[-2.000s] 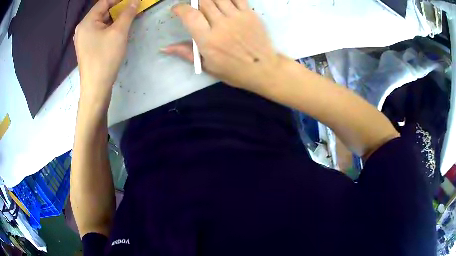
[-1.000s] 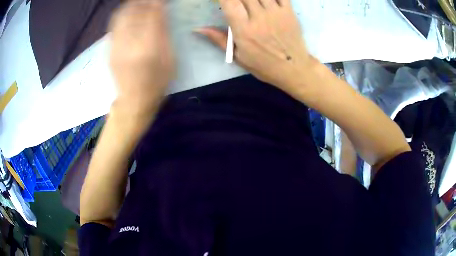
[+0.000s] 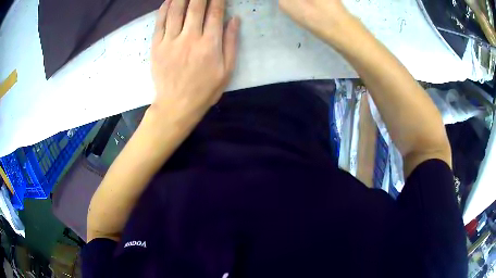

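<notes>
My left hand (image 3: 191, 54) lies flat, palm down, on the white table cover (image 3: 272, 57), with its fingers spread a little and the fingertips near the top edge of the picture. Nothing shows in it. My right hand (image 3: 315, 13) is at the top edge, partly cut off, with its fingers curled. What it holds, if anything, is hidden. A dark brown-purple fabric piece (image 3: 81, 27) lies on the cover to the left of my left hand. Its point hangs towards the table's near edge.
A yellow card strip (image 3: 8, 83) lies at the far left of the cover. Blue crates (image 3: 54, 157) and a mauve seat (image 3: 81, 187) stand below the table at the left. Plastic bags (image 3: 457, 106) are at the right. Dark material (image 3: 446, 27) lies at the upper right.
My left hand has moved right and now lies flat; the yellow strip it held is out of sight. My right hand has moved up and right, and its white stick no longer shows.
</notes>
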